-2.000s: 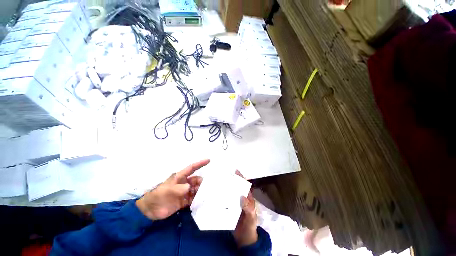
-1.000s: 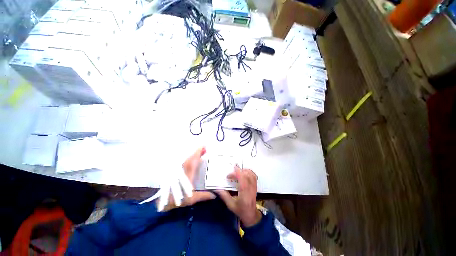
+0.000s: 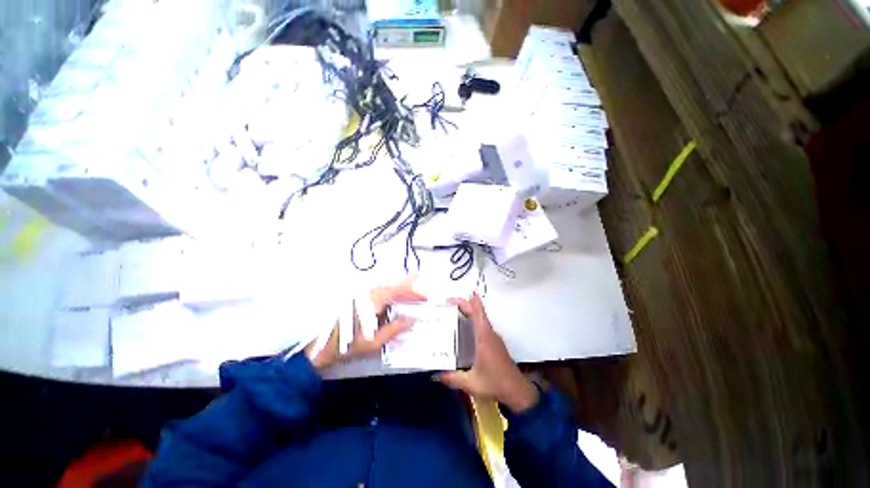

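Observation:
A small white box [image 3: 421, 337] with faint print lies at the table's front edge, between my hands. My left hand [image 3: 367, 329] lies against its left side and top, with several white strips [image 3: 359, 319] fanned from its fingers. My right hand [image 3: 492, 360] grips the box's right side, thumb near the front edge and fingers at the back. The far side of the box is partly hidden by my fingers.
Loose white boxes [image 3: 153, 334] lie at left front, a tall box stack [image 3: 105, 205] behind them. Dark cords [image 3: 372, 105] and a white heap [image 3: 286, 110] lie farther back. More boxes [image 3: 482, 212] and a row [image 3: 563, 133] stand right, beside brown cardboard [image 3: 706, 286].
Since one second ago, my right hand has moved from the top of the box to its right side. My left hand has moved onto the box's left side, strips still in its fingers.

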